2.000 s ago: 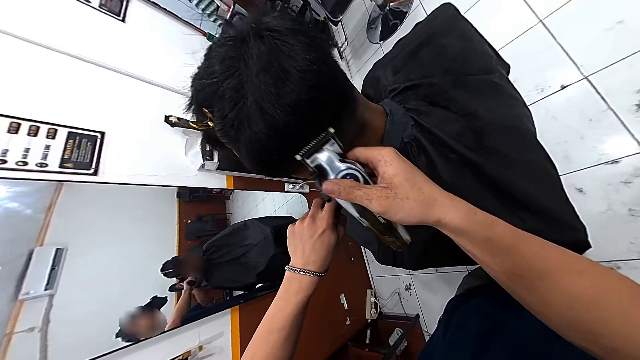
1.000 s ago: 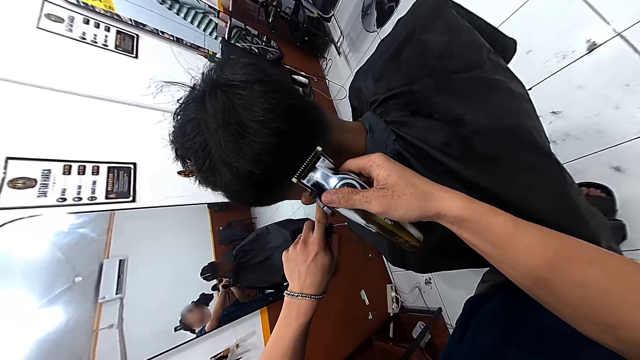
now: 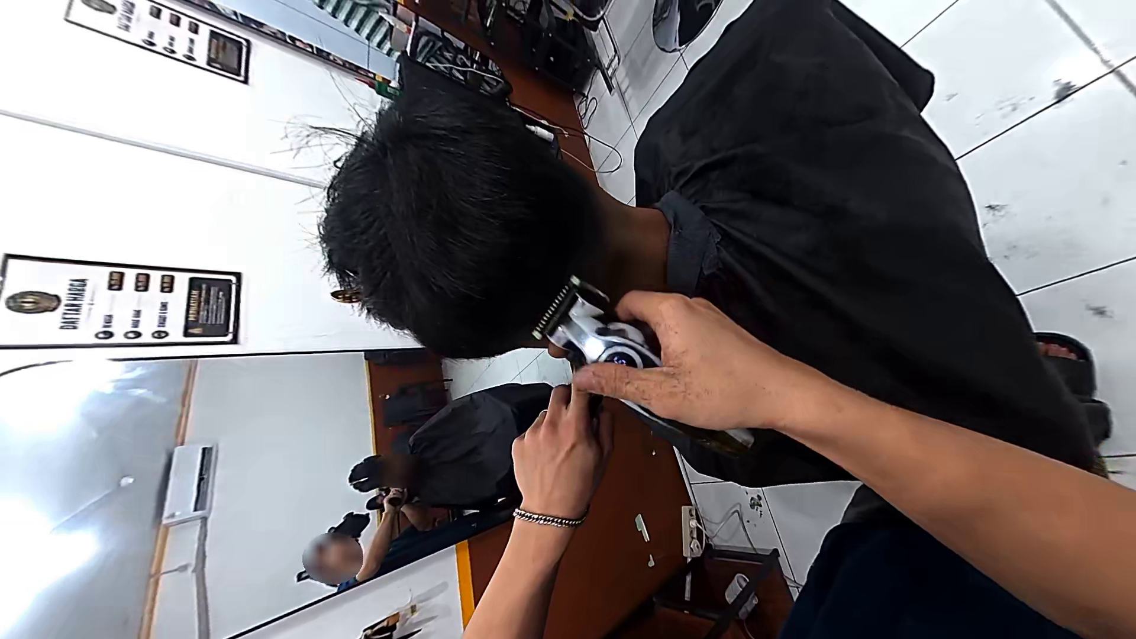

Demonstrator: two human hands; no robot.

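Observation:
A silver and black hair clipper (image 3: 590, 333) is gripped in my right hand (image 3: 719, 368), its toothed blade pointing up and left beside the dark hair of a seated person (image 3: 453, 213). Whether the blade touches the hair cannot be told. My left hand (image 3: 559, 457), with a metal chain bracelet (image 3: 550, 518) at the wrist, has bent fingers against the lower side of the clipper, by my right thumb. Those fingertips are partly hidden. A black cape (image 3: 825, 213) covers the person's shoulders and body.
The view is turned sideways. A wall mirror (image 3: 275, 444) reflects the caped person and another figure. Framed signs (image 3: 124, 302) hang on the white wall. Below my hands are a brown wooden counter (image 3: 621, 524) and a power strip (image 3: 691, 532). Cables and dark items lie at the top.
Both hands stay together at the clipper, and its blade end has tilted a little. The view has shifted, showing more of the signs and a sandalled foot at the right.

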